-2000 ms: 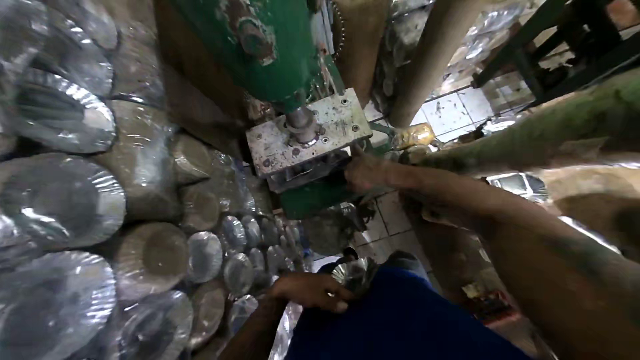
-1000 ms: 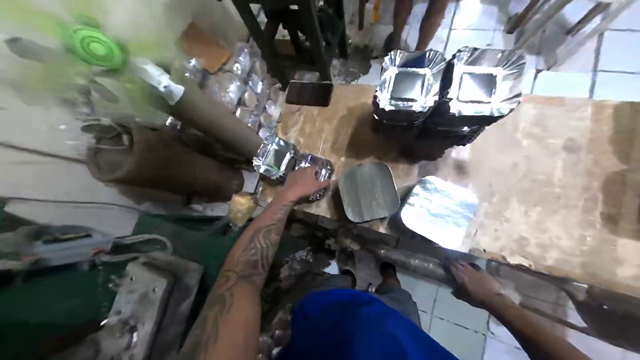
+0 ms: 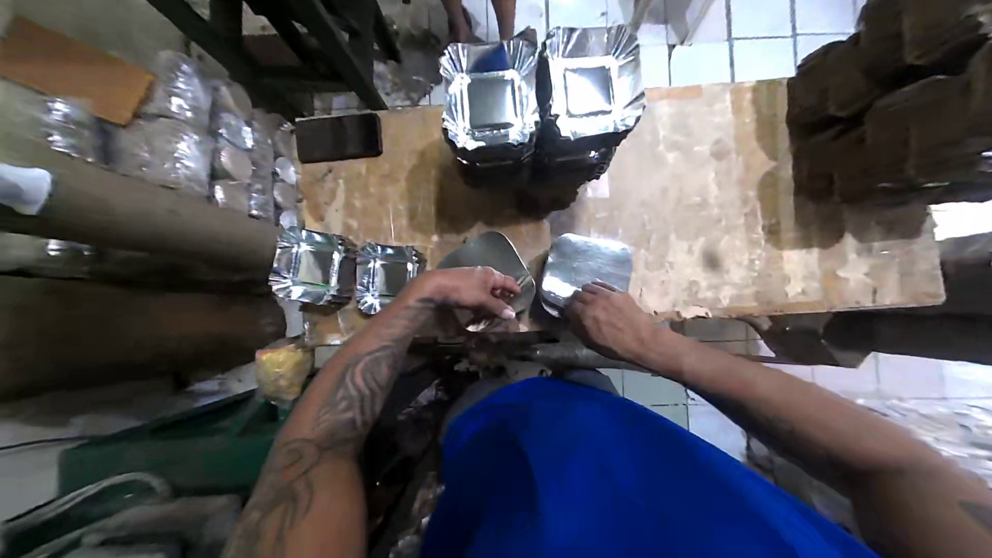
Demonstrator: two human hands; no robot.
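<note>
My left hand [image 3: 474, 293] is over a stack of flat foil sheets with rounded corners [image 3: 488, 252], fingers bent; whether it grips one is hidden. With its fingertips, my right hand [image 3: 608, 318] touches the near edge of a second, shinier stack of foil sheets [image 3: 587, 263]. Left of my left hand, two short stacks of pressed foil trays stand side by side, the outer foil trays [image 3: 312, 266] and the inner foil trays [image 3: 387, 275]. Taller stacks, the left foil trays [image 3: 491, 101] and the right foil trays [image 3: 590, 89], stand at the far edge of the wooden board [image 3: 697, 194].
A black phone [image 3: 339, 138] lies at the board's far left corner. Brown stacked bundles [image 3: 891, 116] are at the right. Large rolls [image 3: 139, 201] and bagged foil containers [image 3: 174, 132] are at the left, above green machinery [image 3: 178, 442]. Another person's legs [image 3: 480, 15] stand beyond the board.
The view has swung from the press to the board. My left hand has moved from the small tray stacks to the left foil sheets; my right hand has moved from the board's near edge to the shinier ones.
</note>
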